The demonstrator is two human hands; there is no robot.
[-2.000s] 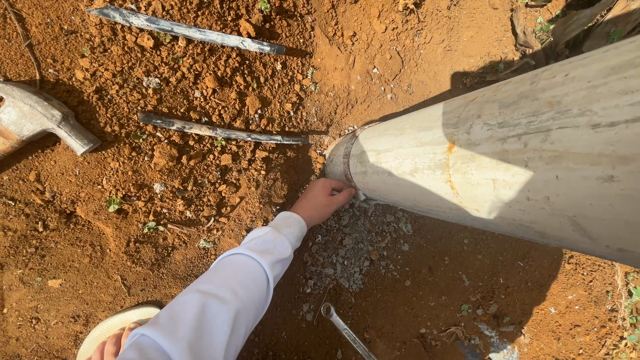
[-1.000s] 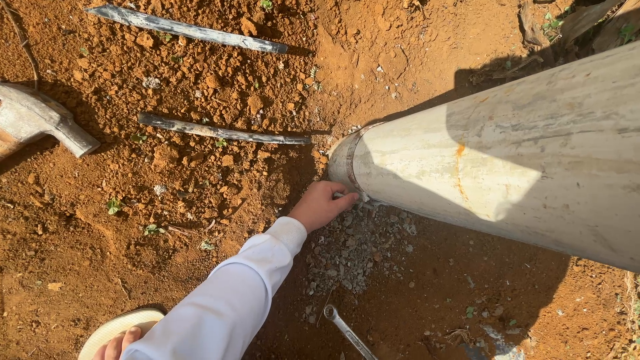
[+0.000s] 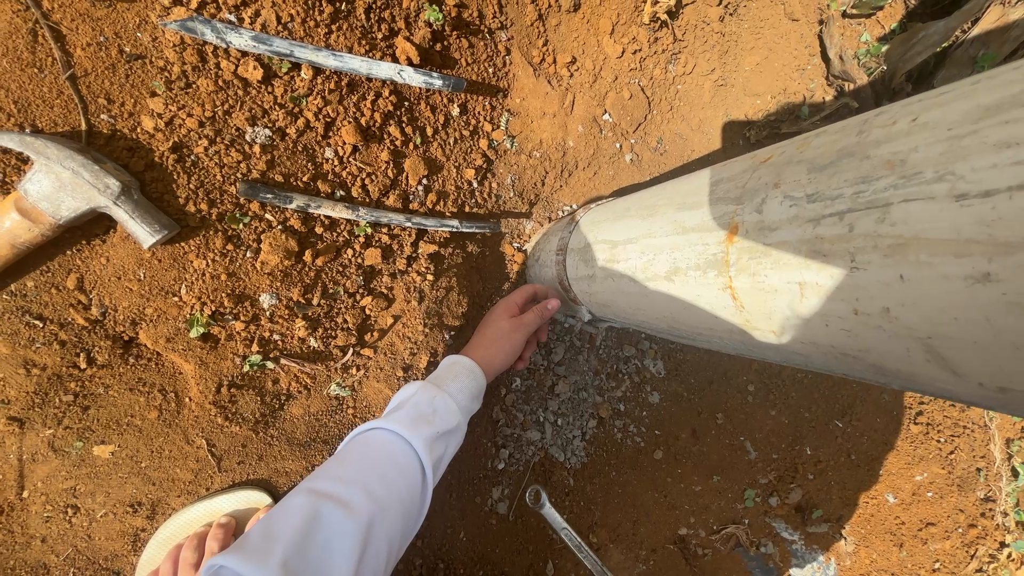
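Observation:
My left hand (image 3: 514,330), in a white sleeve, reaches to the foot of a thick, pale concrete pole (image 3: 800,240). The thumb lies over curled fingers, close against the lower left edge of the pole beside a rusty brown ring (image 3: 565,260). Whether anything small is between the fingertips is hidden. Grey stone chips (image 3: 572,400) lie on the soil just below the hand. My right hand is out of view.
A claw hammer (image 3: 80,188) lies at the left. Two grey-streaked strips, an upper (image 3: 320,58) and a lower (image 3: 368,213), rest on crumbly orange soil. A metal wrench (image 3: 564,532) lies below the chips. A sandalled foot (image 3: 210,538) is at bottom left.

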